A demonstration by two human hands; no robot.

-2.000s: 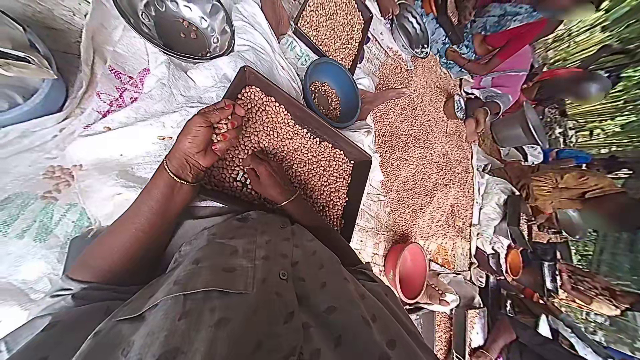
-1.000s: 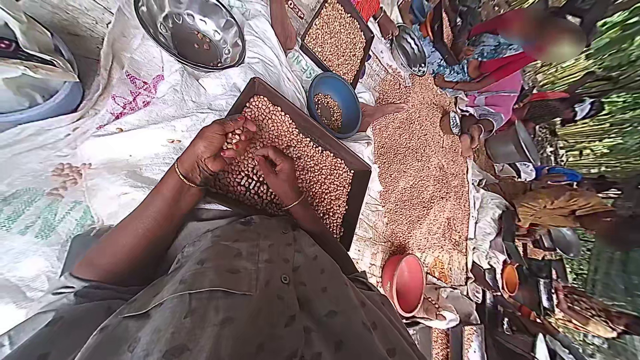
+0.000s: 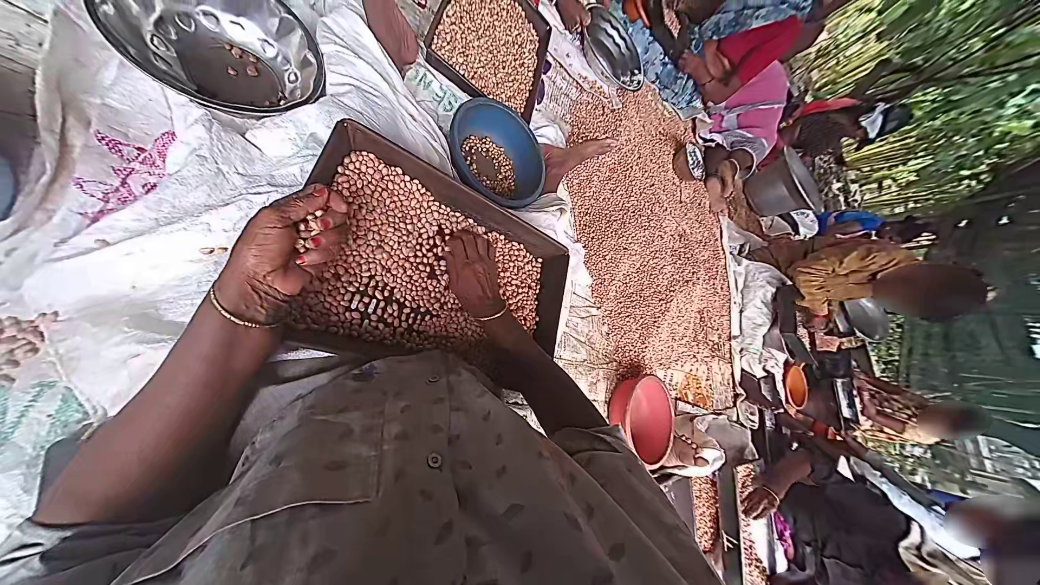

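A dark rectangular tray [image 3: 552,313] sits at my lap, spread with pinkish-brown nuts or beans [image 3: 390,236]; some dark floor shows through near its lower edge. My left hand [image 3: 280,248] is above the tray's left side, fingers curled round several of the kernels. Toward the tray's right part, my right hand [image 3: 474,272] rests palm down on the kernels with its fingers pointing into them; whether it pinches any is hidden. Just beyond the tray's far edge stands a blue bowl [image 3: 528,175] with a small heap of kernels inside.
A metal basin [image 3: 313,61] with a few kernels stands at upper left on white woven sacks [image 3: 195,203]. Another filled tray [image 3: 540,49] is at the top. Right lie a broad spread of kernels [image 3: 650,244] and a red bucket [image 3: 650,418]. Several people sit farther right.
My right hand has moved to the right across the tray, away from my left hand. My left hand stays at the tray's left side, holding kernels.
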